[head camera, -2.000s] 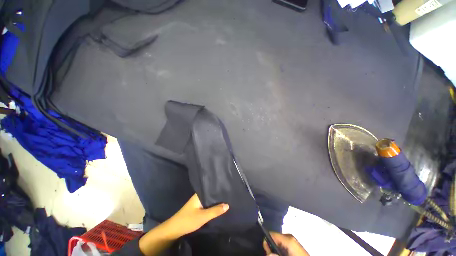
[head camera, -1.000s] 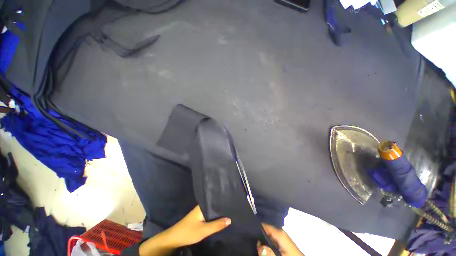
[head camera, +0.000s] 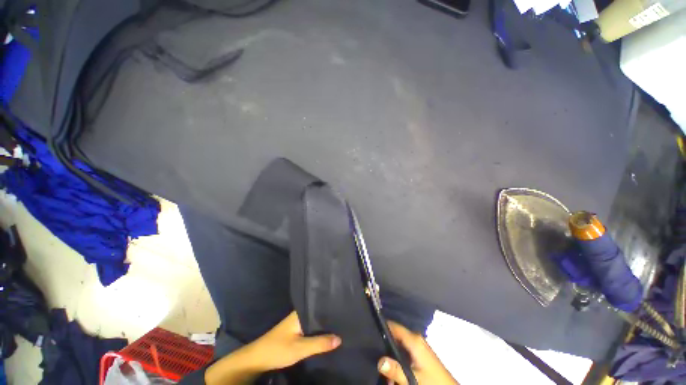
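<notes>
A black garment piece (head camera: 331, 263) lies folded over the near edge of the table, its far end spread on the grey cover. My left hand (head camera: 282, 350) grips it from the left, thumb on top. My right hand (head camera: 414, 359), partly cut off by the bottom edge, holds the black shears (head camera: 374, 297) by their handles. The shears' blades point away from me along the right edge of the garment piece. Whether cloth is between the blades cannot be told. The steam iron (head camera: 535, 241) with an orange handle end rests on the cover at right.
Black strips (head camera: 71, 128) are heaped along the left table edge, above royal blue cloth (head camera: 83, 225). A red basket (head camera: 162, 353) stands on the floor at lower left. A smartphone (head camera: 449, 6) and small dark blue snips (head camera: 508, 45) lie at the far edge. White material (head camera: 481, 350) shows at lower right.
The shears have moved up along the right edge of the cloth, so their pivot now shows. The garment piece's far end has shifted slightly right and turned. The iron has stayed put.
</notes>
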